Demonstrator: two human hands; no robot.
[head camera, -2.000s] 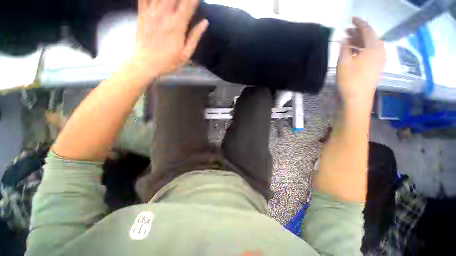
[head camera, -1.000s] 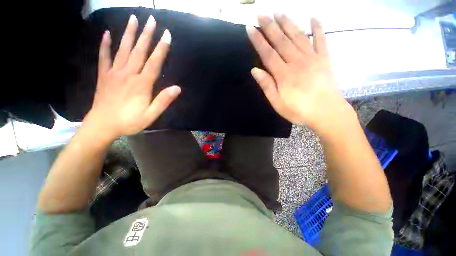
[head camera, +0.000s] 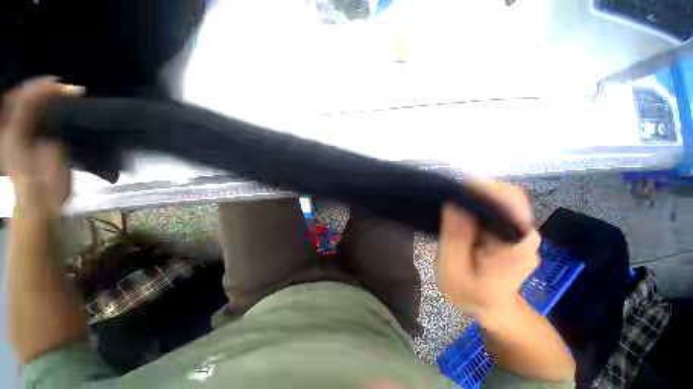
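Note:
A long narrow black tube of cloth (head camera: 289, 156) is stretched between my two hands, slanting down from left to right above the front edge of the white table (head camera: 425, 125). My left hand (head camera: 38, 144), blurred and near the left rim, grips its left end. My right hand (head camera: 486, 254) grips its right end, with a bit of cloth sticking out past the fingers. A large black garment body (head camera: 91, 45) lies on the table at the upper left, behind the tube.
A control panel (head camera: 653, 118) is at the machine's right. A blue plastic basket (head camera: 551, 281) stands on the floor at right, with black and plaid garments (head camera: 642, 319) beside it. Another black garment with plaid (head camera: 140, 292) is low at left. My legs are under the table.
The tube lay flat under my spread hands. Now both hands are closed on its ends and it is lifted and pulled long. My left hand has moved further left.

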